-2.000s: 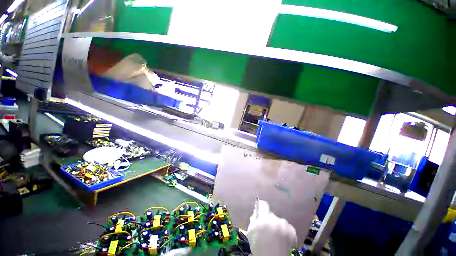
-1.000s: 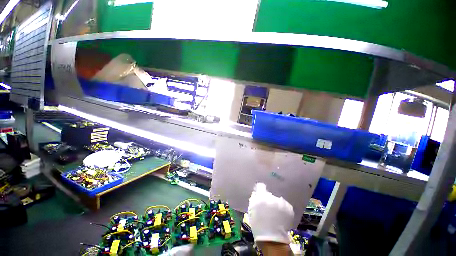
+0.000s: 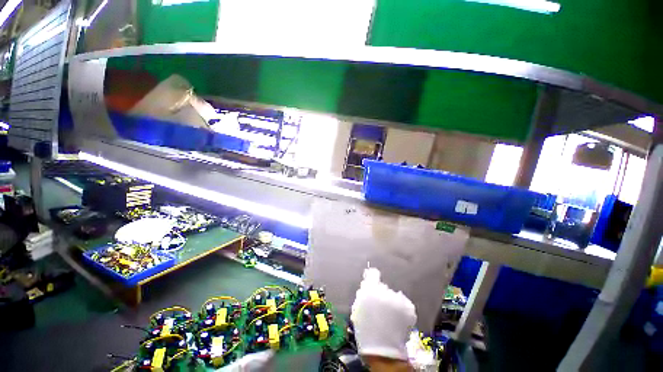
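A populated circuit board panel [image 3: 240, 330] with yellow blocks and looping yellow wires lies component side up at the bottom of the view. My right hand [image 3: 383, 316], in a white glove, is raised just right of the panel, in front of the pale upright panel. Something thin points up at its fingertips; I cannot tell what it is. My left hand [image 3: 251, 361], in a white glove, is cut off by the bottom edge at the front of the board panel. Its fingers are mostly hidden.
A blue parts tray [image 3: 129, 263] and a white round item [image 3: 142, 231] are on a low green-topped stand at left. A blue tote [image 3: 447, 197] sits on the shelf above the pale upright panel [image 3: 342, 254]. Black round thing [image 3: 342, 360] and loose parts lie near my right wrist.
My right hand has moved slightly left since one second ago; before that it came up higher into view. The view has shifted a little. The board panel stays in place.
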